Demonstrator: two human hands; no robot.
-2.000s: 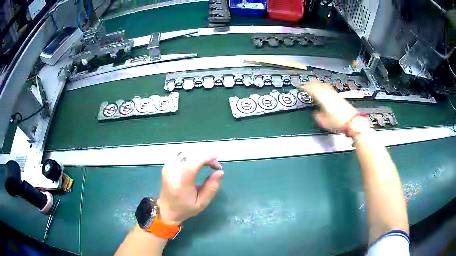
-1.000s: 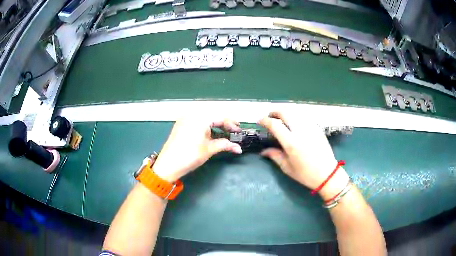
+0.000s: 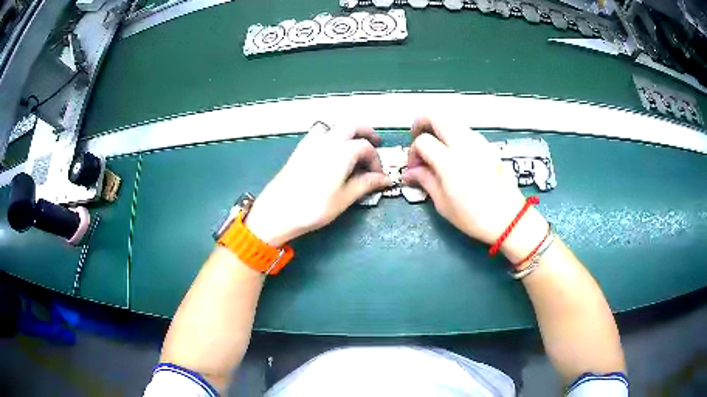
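Observation:
A silver-grey four-position fixture plate (image 3: 533, 161) lies on the dark-green worktop just in front of the pale rail, its blocky tabs towards me. My left hand (image 3: 329, 174) and my right hand (image 3: 457, 170) meet over its left part. Both thumbs and fingertips pinch at one tab. Any small piece between the fingertips is too hidden to tell. My right hand covers the middle of the plate; its right end shows beyond the hand.
A ring-faced plate (image 3: 325, 31) lies on the green belt beyond the pale guide rail (image 3: 232, 128). Tabbed plates (image 3: 535, 12) line the far side, another (image 3: 668, 101) lies far right near a pointed diverter guide (image 3: 585, 45). A black roller (image 3: 50, 217) is at left.
The view has tilted down. The piece between my hands showed dark and edge-on; now a plate lies flat with tabs towards me. Both hands have closed in together at one tab.

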